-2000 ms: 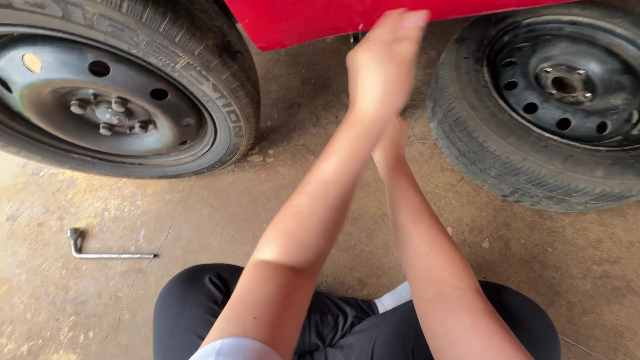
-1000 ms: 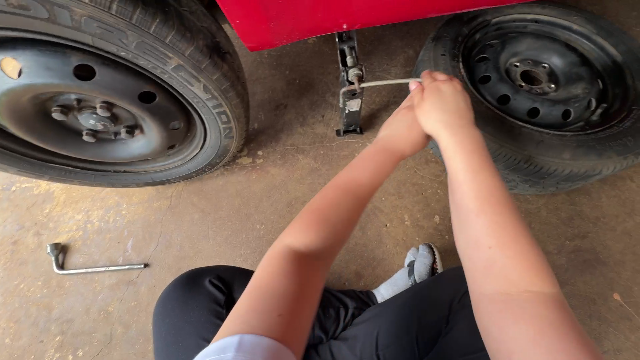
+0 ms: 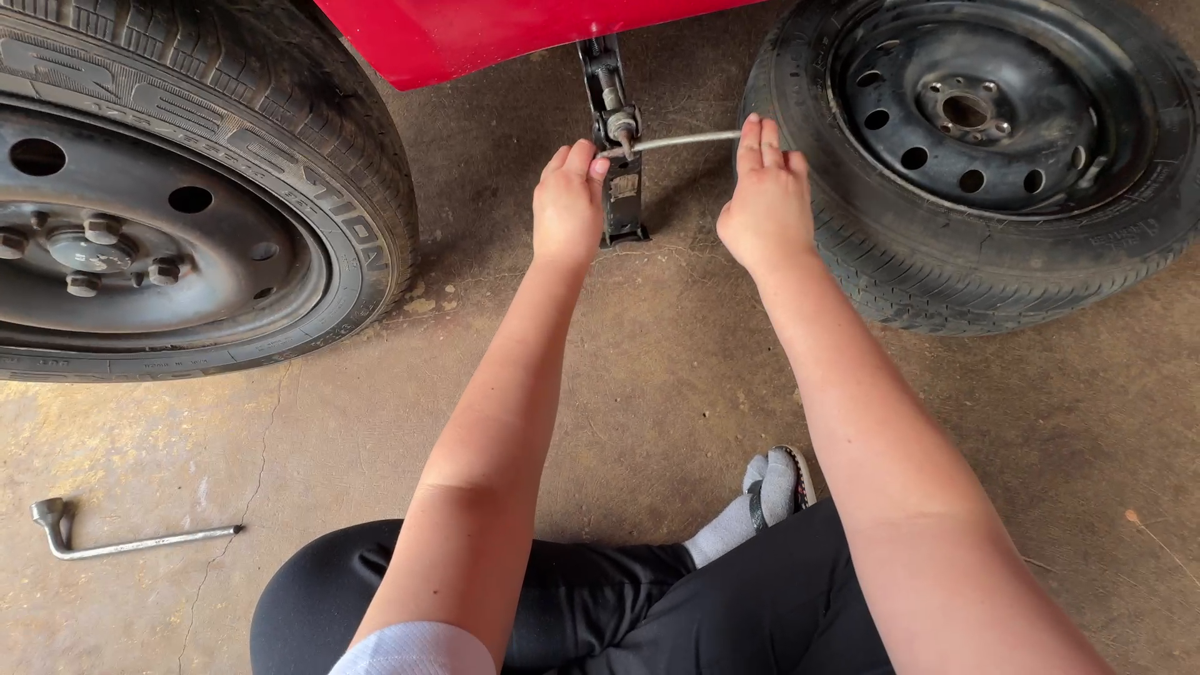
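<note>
A black scissor jack [image 3: 622, 187] stands on the floor under the red car body panel [image 3: 487, 33]. A thin metal crank rod [image 3: 689, 140] runs across the jack's screw end. My left hand [image 3: 569, 202] has its fingers closed on the rod's left end, close to the jack. At the rod's right end is my right hand [image 3: 771, 192], fingers bent over it; the rod's tip is hidden behind them. An L-shaped lug wrench [image 3: 150, 544] lies on the floor at the lower left, touched by neither hand.
On the left is a mounted wheel with lug bolts [image 3: 169, 216]. A loose wheel with a black steel rim [image 3: 994, 272] lies close beside my right hand. My legs in black trousers [image 3: 600, 600] and a socked foot in a sandal [image 3: 778, 483] are below, on the concrete floor [image 3: 647, 403].
My hands were together at the rod's right end one second ago. Now they are apart, the left one at the rod's left end beside the jack.
</note>
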